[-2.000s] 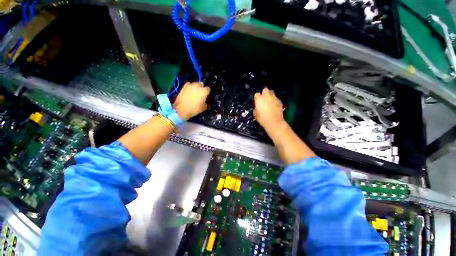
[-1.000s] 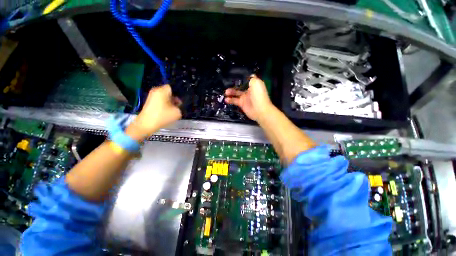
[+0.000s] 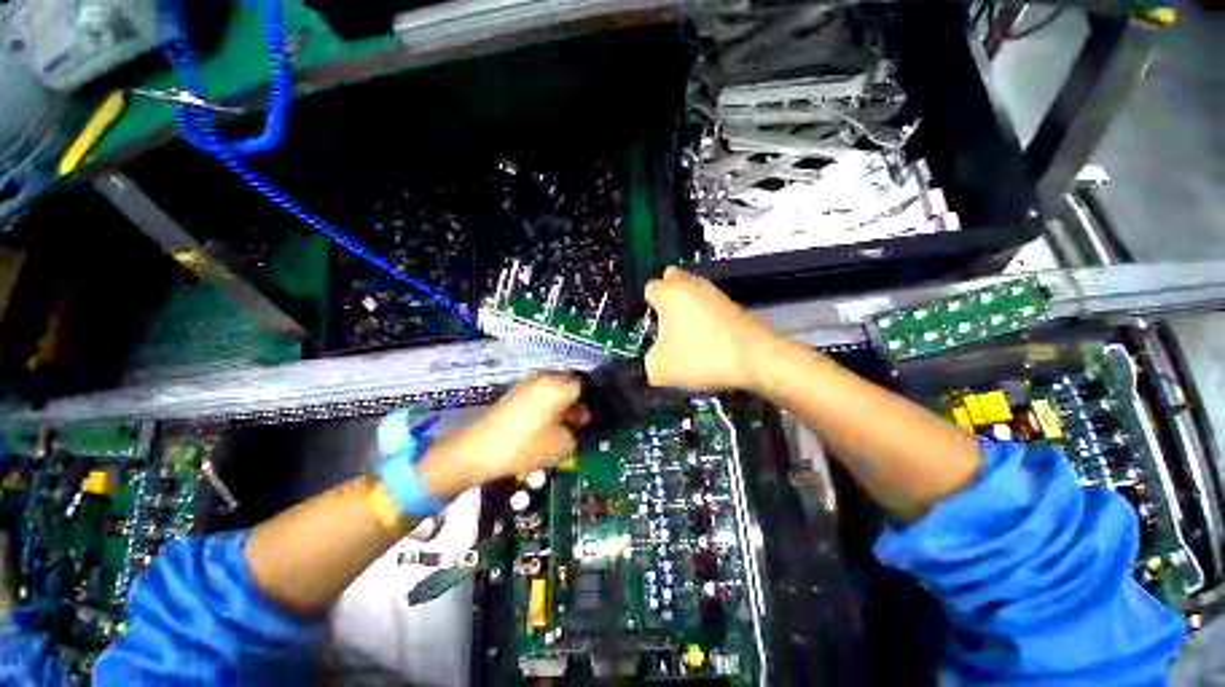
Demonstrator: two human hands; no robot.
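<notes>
A green circuit board [image 3: 598, 510] with yellow blocks and small cylinders lies in a black carrier below my hands. A narrow green strip [image 3: 564, 324] with upright shiny pins and a pale comb-like edge sits tilted at the metal rail. My right hand [image 3: 705, 338] has its fingers closed at the strip's right end. My left hand [image 3: 531, 427] is below the strip, over the board's far edge, fingers curled; what it holds, if anything, is hidden. A light-blue band is on my left wrist. Black bins of small dark components [image 3: 551, 222] are behind the strip.
A deep black bin holds silver-white metal strips [image 3: 820, 175]. Another green strip [image 3: 961, 320] with pale dots lies on the rail [image 3: 336, 383] at right. More boards [image 3: 1061, 416] stand at both sides. A blue coiled cord [image 3: 316, 222] crosses the bins.
Both hands have come out of the component bin towards the board. The green strip from the board's far edge is now raised and tilted at the rail. The view has shifted.
</notes>
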